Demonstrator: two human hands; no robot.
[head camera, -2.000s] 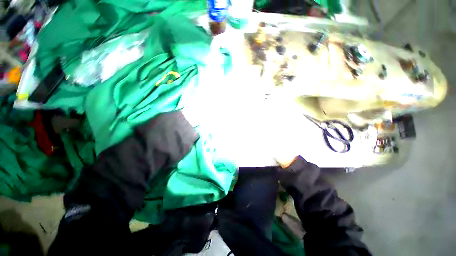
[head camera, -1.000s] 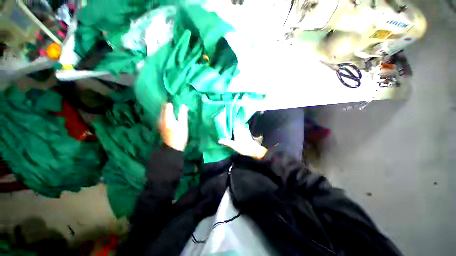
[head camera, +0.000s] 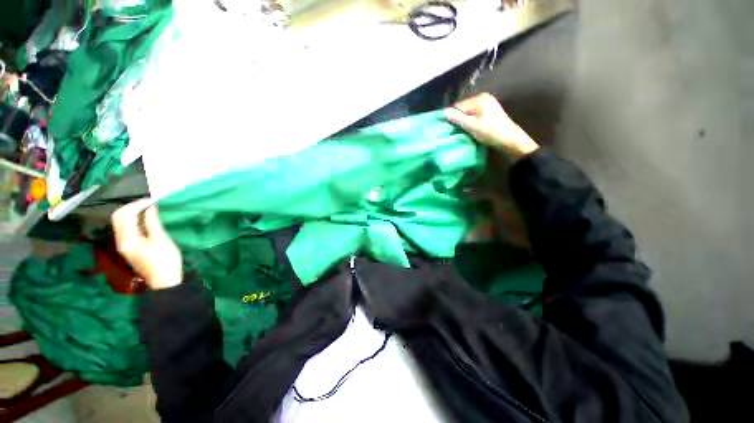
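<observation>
A bright green garment piece (head camera: 331, 178) is stretched between my two hands over my lap, at the front edge of the white table. My left hand (head camera: 150, 244) grips its left end. My right hand (head camera: 489, 124) grips its upper right corner, with the thumb and fingers pinched on the cloth. The upper edge runs nearly straight between the hands, and the lower part hangs in loose folds. The middle of the cloth is a little blurred.
Black-handled scissors (head camera: 432, 21) lie on the white table (head camera: 240, 91) at the top. Loose threads hang from its right edge. Green cloth (head camera: 99, 74) lies at the upper left. A green bundle (head camera: 74, 318) is at the lower left, beside darker green cloth with yellow lettering (head camera: 255, 297).
The view has turned and moved down towards my lap. My hands have moved far apart, and the green piece, bunched between them before, is now spread wide and off the table.
</observation>
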